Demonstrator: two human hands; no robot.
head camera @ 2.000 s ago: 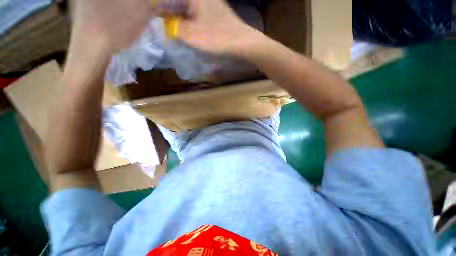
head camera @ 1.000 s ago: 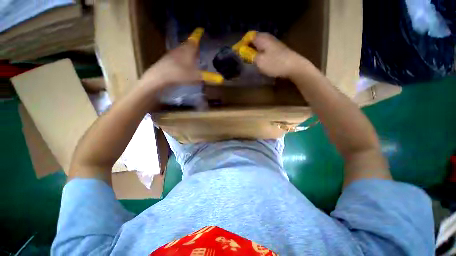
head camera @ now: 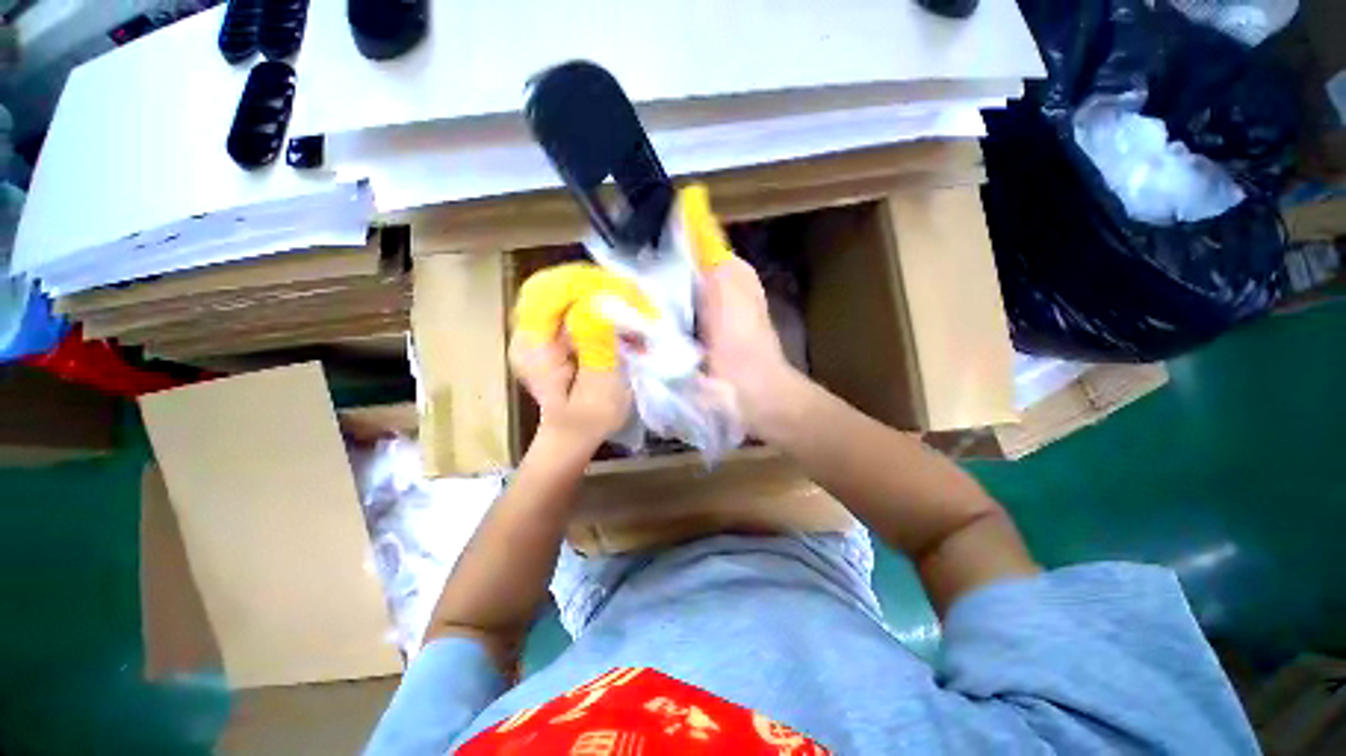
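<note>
A glossy black plastic housing [head camera: 596, 141] sticks up out of a crumpled clear poly bag [head camera: 672, 332], tilted above the far edge of the open carton [head camera: 955, 318]. My left hand [head camera: 573, 347], with yellow finger cots, is closed on the bag at the housing's lower left. My right hand [head camera: 734, 318], also with yellow finger cots, holds the bag on the right side beside the housing's lower end. The fingers and bag hide that end. The carton's inside is dark and mostly covered by my hands.
White sheets [head camera: 487, 67] top the stacks beyond the carton, with several black housings [head camera: 263, 114] on them. Brown cardboard sheets [head camera: 236, 303] lie beneath. A waste carton [head camera: 273, 517] with whitish bags [head camera: 421, 517] is at left. A black bin liner [head camera: 1137, 266] is at right.
My hands were down in the carton by a dark part a second ago. They are now raised over it, with the housing partly out of its bag. The view has shifted to show the white sheets.
</note>
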